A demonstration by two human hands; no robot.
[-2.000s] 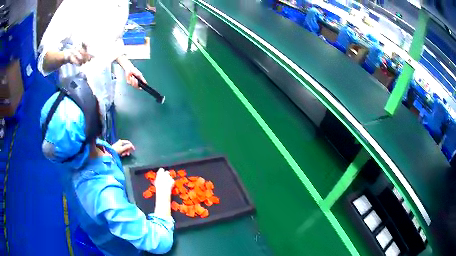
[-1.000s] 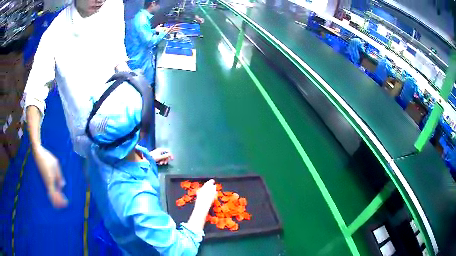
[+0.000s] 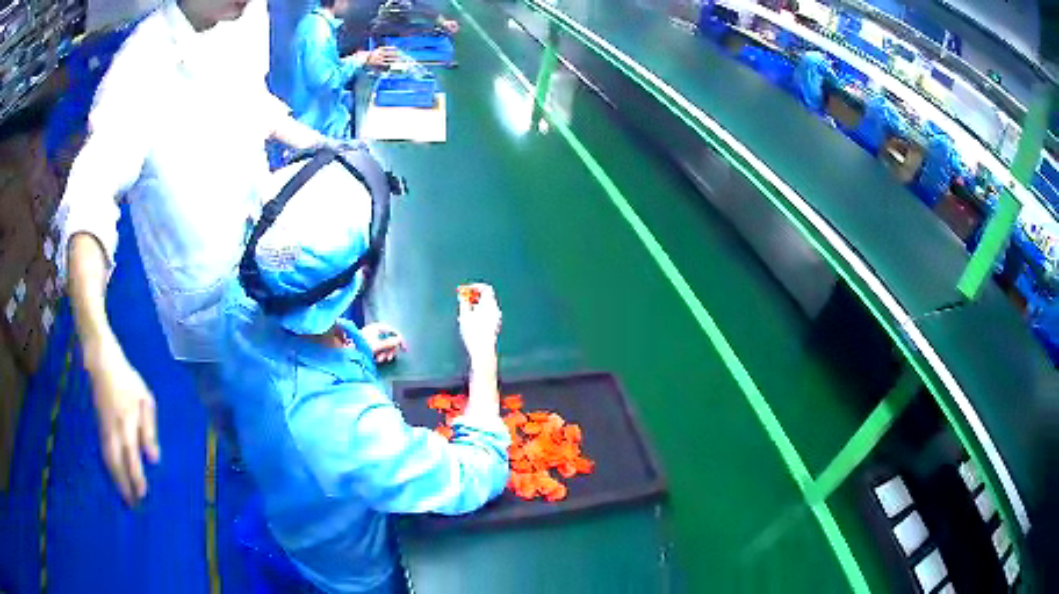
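Neither of my hands is in view. Nearest in front of me, a shallow black tray [image 3: 616,429] lies on the green bench. A loose pile of orange caps [image 3: 548,450] lies in its middle and left part. A person in a light-blue coat and cap [image 3: 348,447] stands at its left side. This person's raised hand [image 3: 481,323] holds an orange piece [image 3: 470,294] above the bench behind the tray. Their other hand [image 3: 383,342] rests near the bench edge.
A person in white [image 3: 174,197] stands at the left, one arm hanging down. Farther along the bench are another worker [image 3: 319,70], a pale sheet [image 3: 406,122] and a blue tray [image 3: 406,91]. Green rails [image 3: 697,304] run at the right. Trays with white pieces [image 3: 912,534] lie lower right.
The blue-coated person's hand has risen from the pile with an orange piece. The black bar seen in the white-clad person's hand earlier is no longer clearly visible. The view has shifted.
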